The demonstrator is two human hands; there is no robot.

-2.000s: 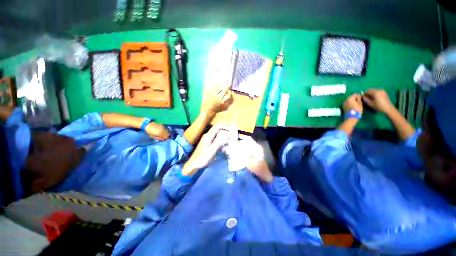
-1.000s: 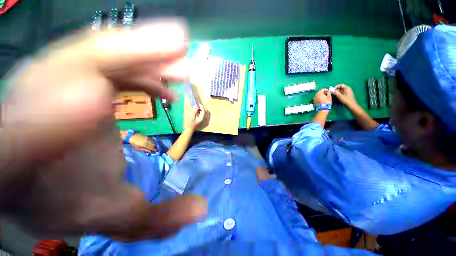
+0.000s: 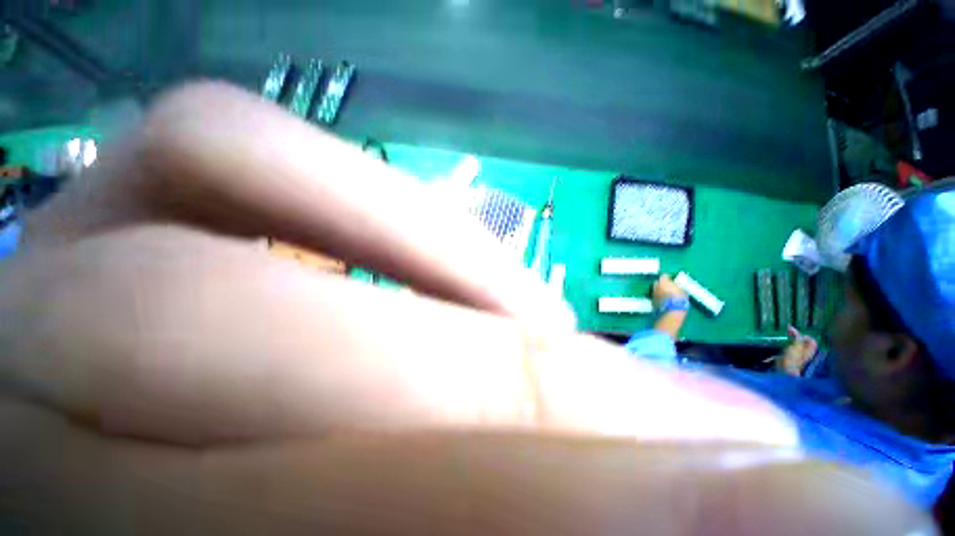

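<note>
A large, blurred bare hand, apparently my left hand (image 3: 346, 345), is very close to the camera. It fills the left and lower picture and is cut off by the edge. Whether it holds anything cannot be told. My right hand is not visible. Beyond the fingers, the striped silvery-grey piece (image 3: 501, 215) lies on the bench, partly covered. The light-blue electric screwdriver (image 3: 543, 239) stands out beside it, its lower end hidden. The tan board is mostly hidden.
A black-rimmed parts tray (image 3: 650, 213) and white strip parts (image 3: 629, 266) lie to the right, by a neighbour's hand (image 3: 667, 289). Dark strips (image 3: 782, 299) and a white fan (image 3: 859, 217) are farther right. Green circuit boards (image 3: 306, 88) lie on the belt. An orange fixture (image 3: 306, 255) is mostly hidden.
The hand before the camera has spread across more of the picture, towards the right. The view has shifted, showing more belt. The right-hand neighbour's hands have moved apart, and another white strip lies on the bench.
</note>
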